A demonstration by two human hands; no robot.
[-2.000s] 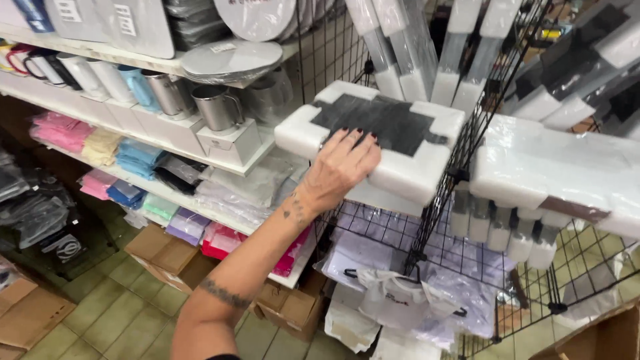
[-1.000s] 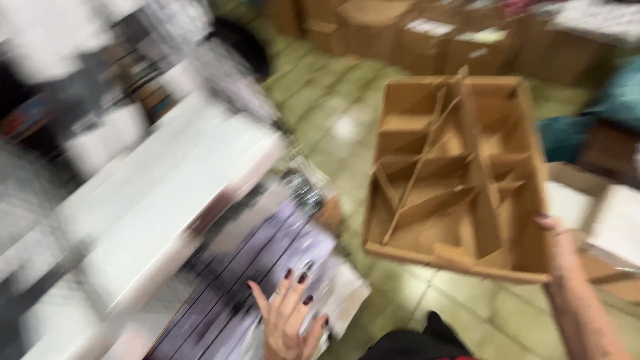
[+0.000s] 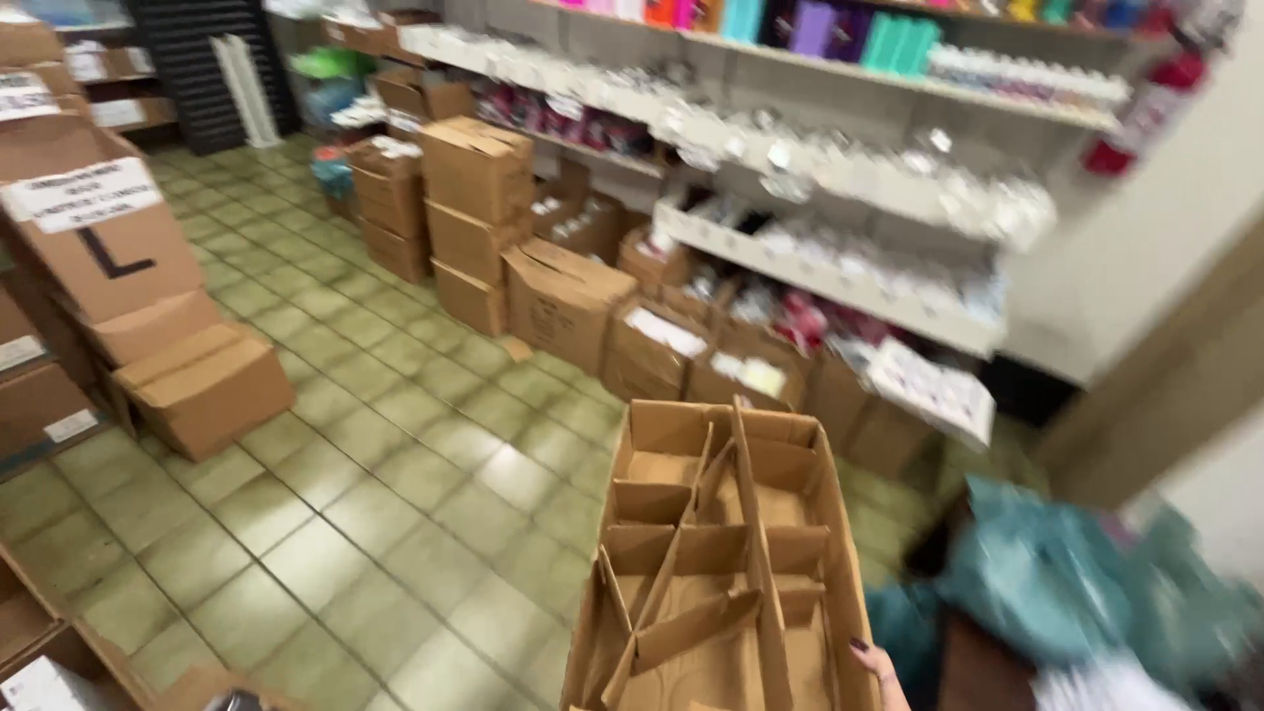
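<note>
A shallow open cardboard box (image 3: 834, 504) with crossed cardboard dividers is at the bottom, right of the middle. Its compartments look bare inside. My right hand (image 3: 877, 673) grips the right side wall of the box near the bottom edge, with only a finger and part of the hand showing. My left hand is outside the view. Part of the box is cut off by the lower edge.
Stacked cardboard boxes (image 3: 479, 222) and open cartons (image 3: 652, 346) line the base of wall shelves (image 3: 839, 272). A large carton (image 3: 118, 247) stands at left, with a smaller box (image 3: 207, 385) beside it. Teal plastic bags (image 3: 1037, 563) lie at right. A fire extinguisher (image 3: 1150, 114) hangs at upper right.
The view has swung from the shelving and wire rack to the tiled floor and wall shelves. My left hand, near lilac packages one second ago, has left the view. My right hand still holds the divided box.
</note>
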